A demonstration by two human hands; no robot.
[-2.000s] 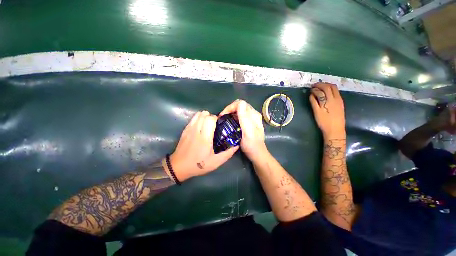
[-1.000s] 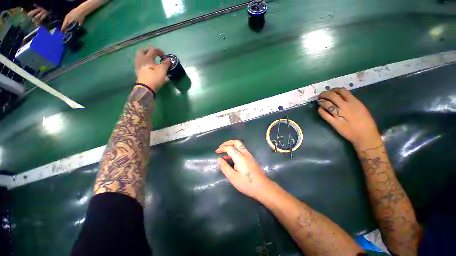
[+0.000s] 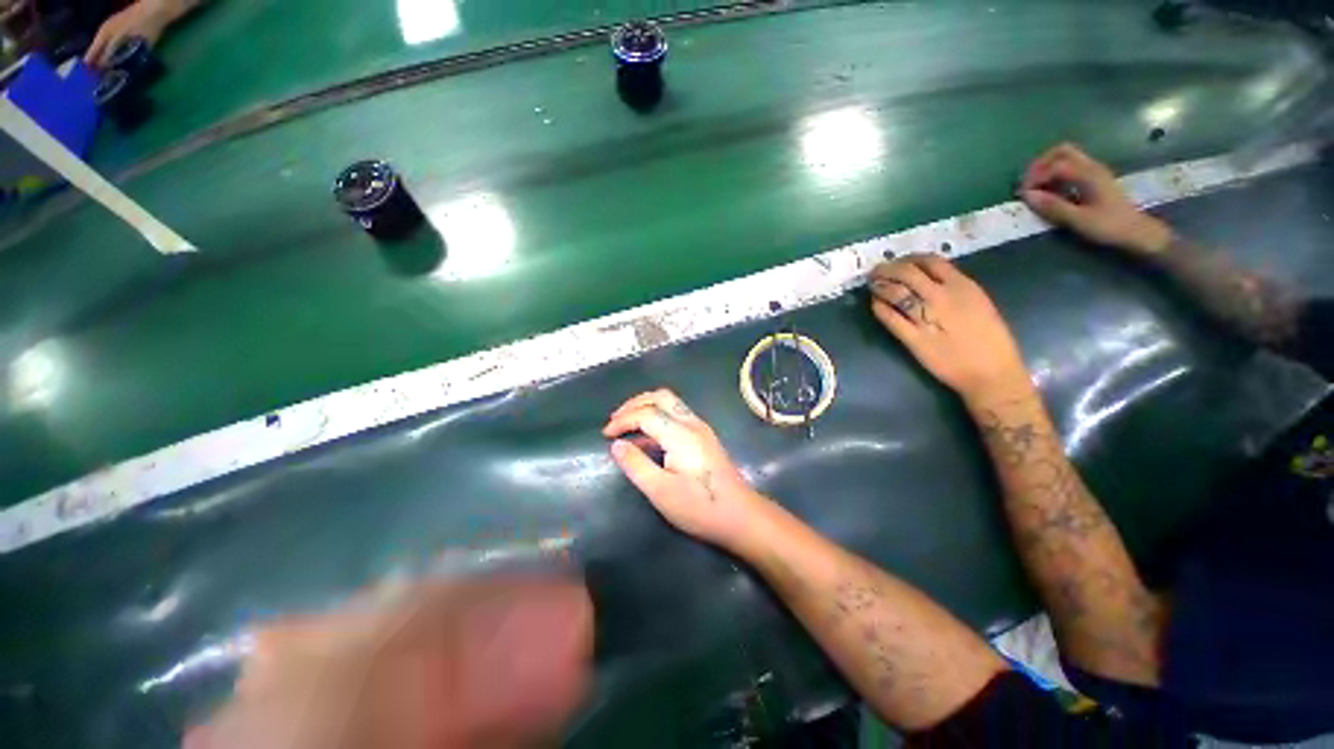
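Note:
A black cylindrical device unit (image 3: 375,199) stands on the green surface beyond the white strip, with its round end up. No hand touches it. My left hand (image 3: 432,659) is close to the camera at the bottom left, strongly blurred; its fingers and anything in them cannot be made out. My right hand (image 3: 676,465) rests on the dark mat, fingers loosely curled and apart, with nothing in it. A cream tape roll (image 3: 749,384) lies flat to the right of it, with thin dark items across its opening.
Another black unit (image 3: 639,56) stands farther back. The white strip (image 3: 483,378) crosses between mat and green surface. Another person's hands (image 3: 939,325) are at the right. At the top left are a blue box (image 3: 56,114), a pale strip and another worker's hand.
My left hand has let go of the unit and come back to the bottom left. My right hand stays on the mat. The view has shifted, and another hand shows at the right.

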